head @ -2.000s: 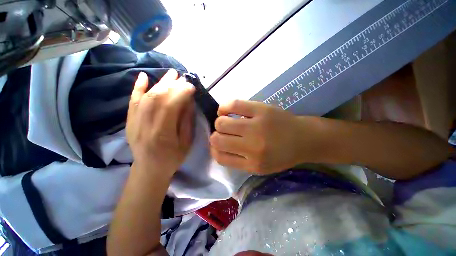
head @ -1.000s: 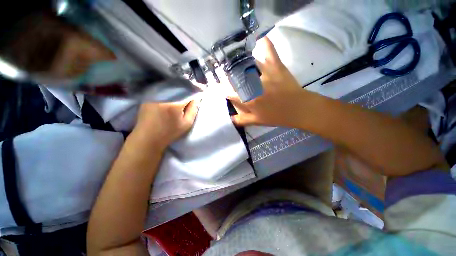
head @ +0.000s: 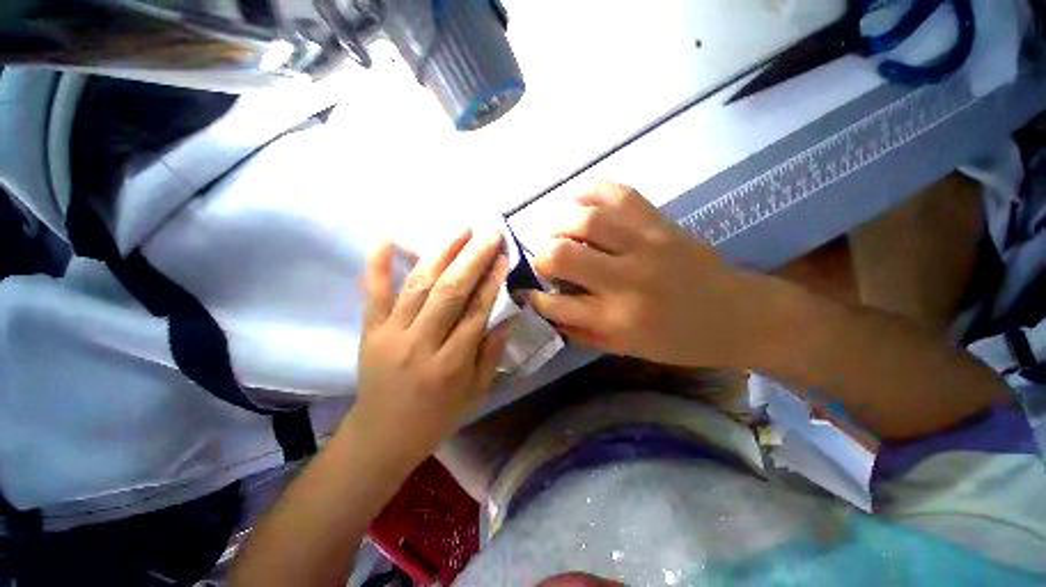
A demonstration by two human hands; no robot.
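Observation:
A pale grey-white fabric panel [head: 287,264] with black bands lies on the machine table, left of centre, and hangs over its front edge. My left hand [head: 430,333] rests on its right end with the fingers spread, pressing it down. My right hand [head: 631,275] pinches the fabric edge [head: 523,271], a narrow dark and white border, between thumb and fingers, just right of my left fingertips. The ribbed grey cylinder [head: 465,63] with a blue ring is above my hands, apart from the cloth. The needle is not visible.
Scissors [head: 927,44] with dark blue loops lie at the upper right. The grey table edge with a ruler scale [head: 803,172] runs diagonally below them. A red perforated object [head: 430,522] and black cloth are below left. White papers are below right.
The cloth has come away from under the lit machine head towards me. Both hands have moved down from the needle area, and my right hand now pinches the fabric edge.

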